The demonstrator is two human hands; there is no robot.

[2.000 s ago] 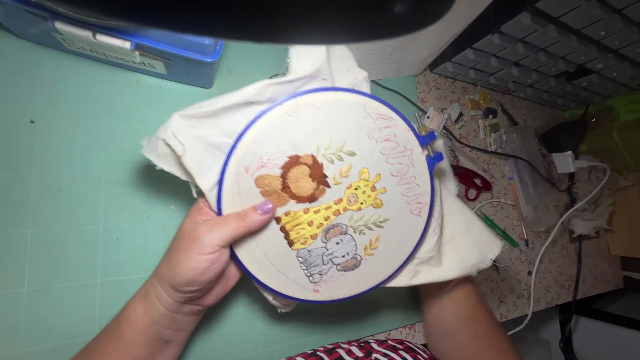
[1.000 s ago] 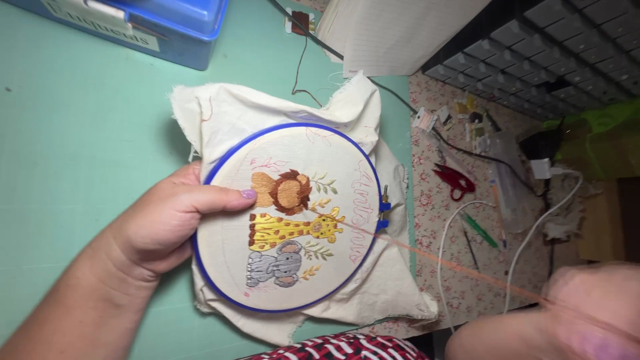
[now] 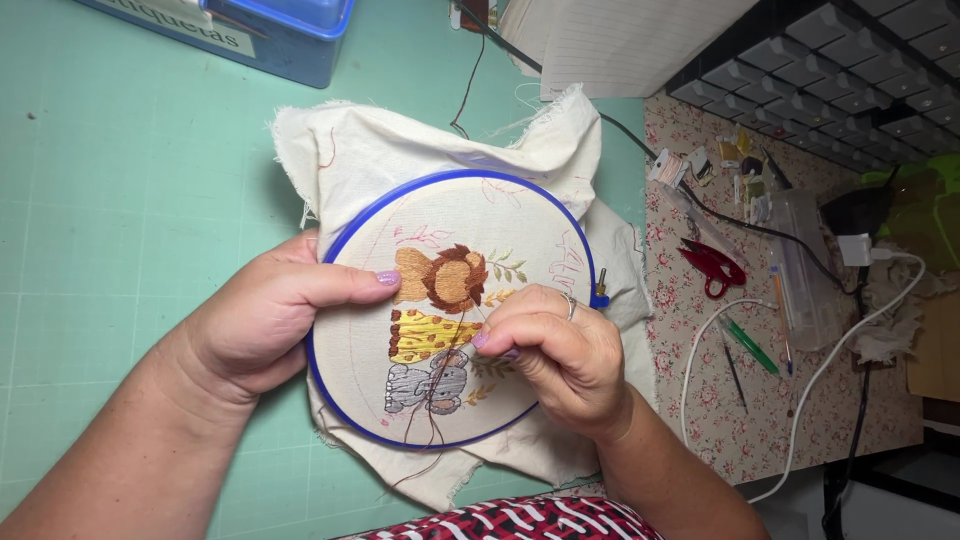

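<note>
A blue embroidery hoop [image 3: 339, 238] holds cream cotton fabric [image 3: 420, 142] stitched with a lion [image 3: 452, 279], a giraffe [image 3: 427, 335] and a grey elephant [image 3: 412, 388]. My left hand [image 3: 262, 315] grips the hoop's left edge, thumb on the fabric beside the lion, other fingers hidden behind. Over the right part of the hoop, my right hand [image 3: 559, 352] pinches what looks like a needle between thumb and index finger, near the edge of the lion's mane. Dark brown thread [image 3: 433, 405] hangs loose across the giraffe and elephant. The hoop's metal screw [image 3: 601, 281] is at its right.
A blue plastic box [image 3: 300, 45] stands on the green cutting mat [image 3: 112, 225]. To the right are red thread snips [image 3: 712, 266], pens [image 3: 750, 345], a white cable [image 3: 814, 382], thread bobbins [image 3: 667, 166], a drawer cabinet [image 3: 810, 60] and lined paper [image 3: 622, 37].
My right hand, out at the far right with a drawn-out thread one second ago, is back over the hoop near the lion. My left hand keeps its hold on the hoop. The view has shifted.
</note>
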